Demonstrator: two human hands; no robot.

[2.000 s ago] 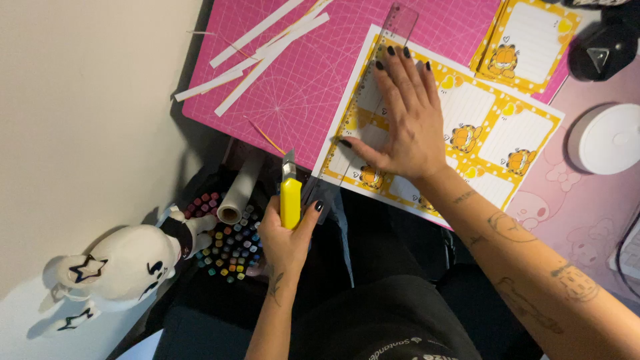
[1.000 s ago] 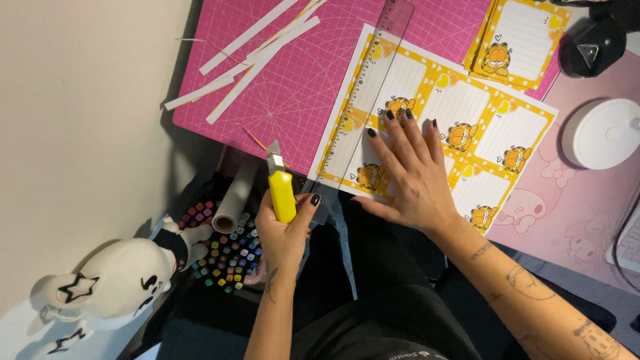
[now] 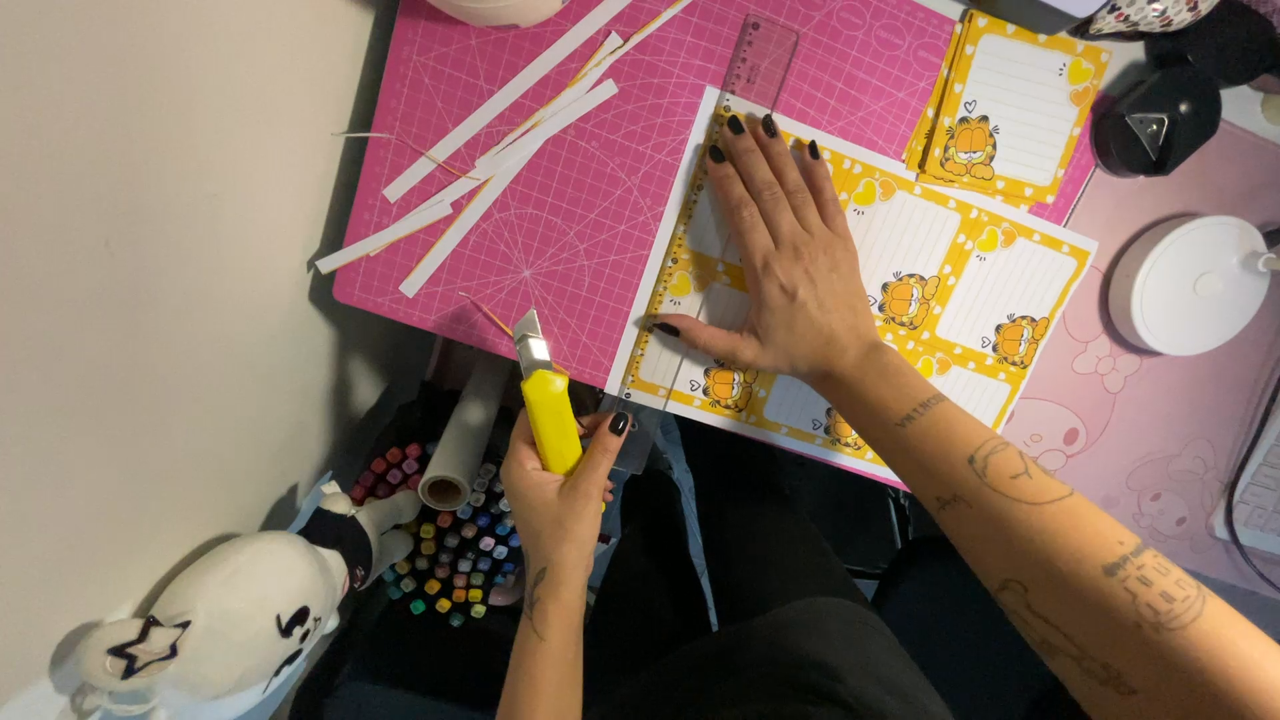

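My left hand (image 3: pixel 565 475) grips a yellow utility knife (image 3: pixel 550 415), its metal tip pointing up over the near edge of the pink cutting mat (image 3: pixel 560 235). My right hand (image 3: pixel 790 255) lies flat, fingers spread, on a clear plastic ruler (image 3: pixel 763 60). Under the ruler is a printed sheet of yellow-bordered note cards with an orange cartoon cat (image 3: pixel 905 240). The ruler lies along the sheet's left side, with a narrow white margin showing beside it. A stack of cut note cards (image 3: pixel 1020 110) sits at the mat's upper right.
Cut paper strips (image 3: pixel 510 150) lie on the mat's left part. A black device (image 3: pixel 1155 125) and a round white object (image 3: pixel 1190 285) stand at right. Below the mat's left edge are many markers (image 3: pixel 450 560), a paper roll (image 3: pixel 465 440) and a white plush toy (image 3: pixel 240 610).
My right hand has moved up along the ruler from the sheet's lower part. The ruler has shifted left toward the sheet's edge since one second ago. My left hand still holds the knife.
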